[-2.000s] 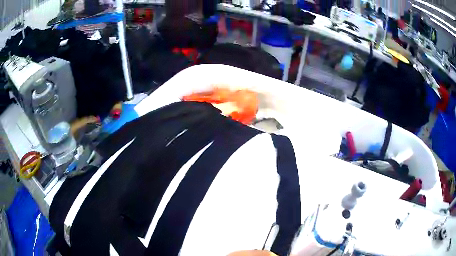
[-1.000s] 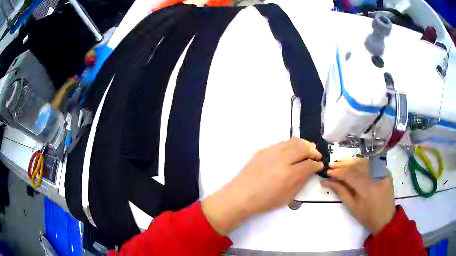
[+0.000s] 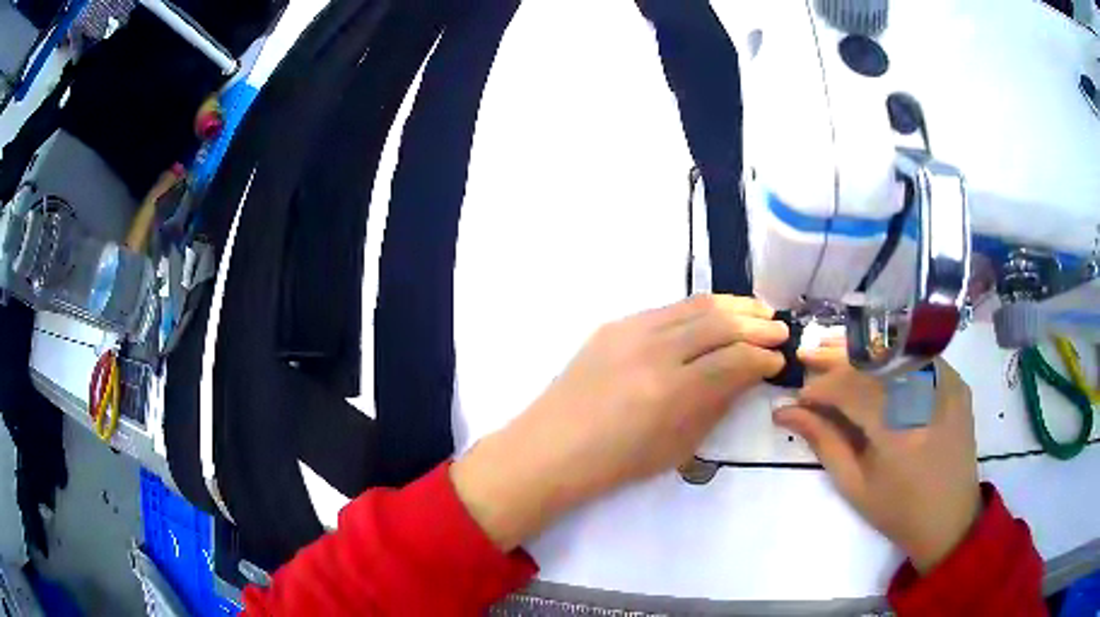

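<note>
A long black fabric strip [image 3: 712, 115] runs down the white table to the needle area of the white sewing machine head [image 3: 806, 163]. My left hand [image 3: 651, 386] pinches the strip's near end from the left, just under the head. My right hand [image 3: 887, 434] is close on the right side of that end, partly behind the shiny metal guard [image 3: 938, 259]; its fingers and thumb are bent around the end. The needle and presser foot are mostly hidden by the head and my fingers. More black strips [image 3: 416, 277] lie in curves on the left.
Green-handled snips [image 3: 1053, 410] lie at the right. Red-yellow scissor loops [image 3: 106, 395] and a clear plastic container [image 3: 103, 283] sit at the far left. A blue crate [image 3: 179, 536] is below the table edge. A grey tape measure [image 3: 579, 603] runs along the front edge.
The view has tilted down and moved closer to the machine. Both hands, out of view or barely showing at first, are now at the strip's end and stay there since the last frame.
</note>
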